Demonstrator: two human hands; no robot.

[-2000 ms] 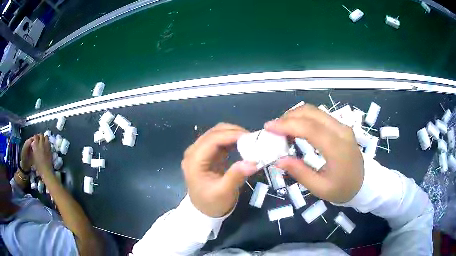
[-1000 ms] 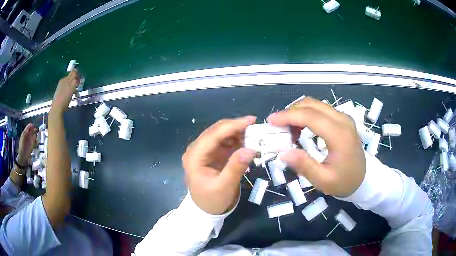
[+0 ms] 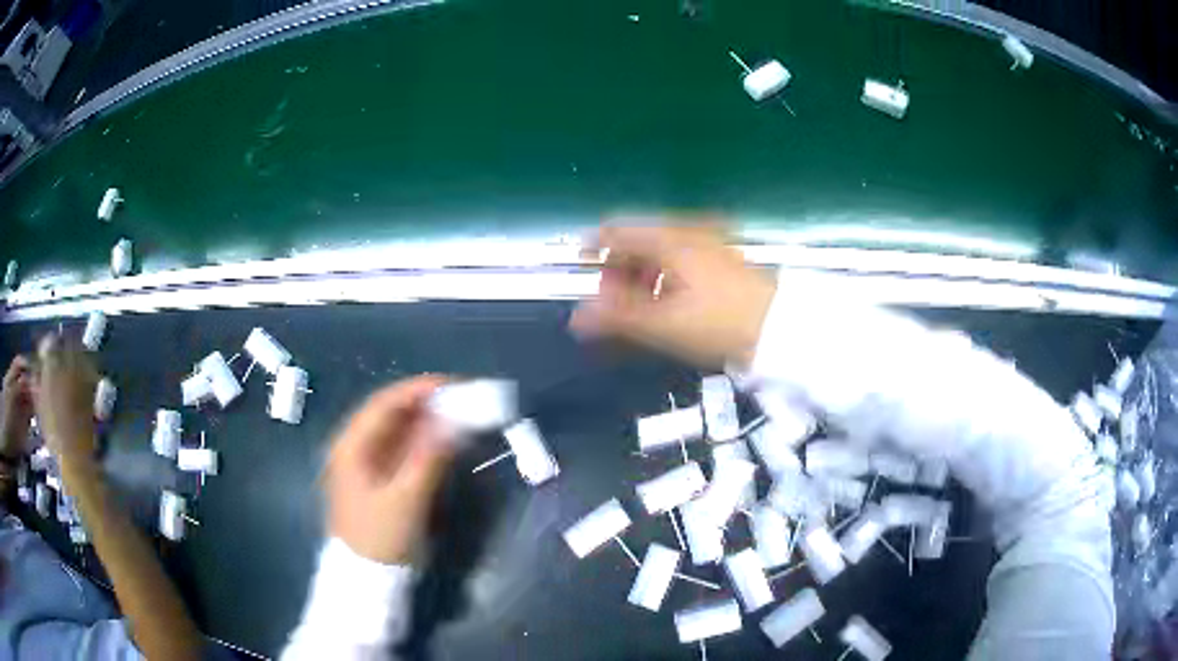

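Note:
My left hand (image 3: 388,471) grips a white plastic housing (image 3: 475,404) between thumb and fingers, above the dark table left of centre. Another white stemmed piece (image 3: 531,452) lies just right of it. My right hand (image 3: 685,294) is blurred in front of the conveyor rail, fingers curled. Small white specks show at its fingertips; whether it holds anything cannot be told. A heap of white stemmed pieces (image 3: 671,488) lies on the table right of centre, partly hidden by my right sleeve.
Beyond the rail (image 3: 426,282) the green belt (image 3: 465,116) carries scattered white pieces (image 3: 886,97). A looser group of pieces (image 3: 288,394) lies left. Another person's arm (image 3: 110,517) and pieces are at far left. Clear crinkled plastic (image 3: 1147,568) and more pieces are at the right edge.
My hands have moved apart: the left went left with a housing, the right went up to the rail. A stemmed piece now lies between the left group and the heap. The neighbour's arm has left the belt.

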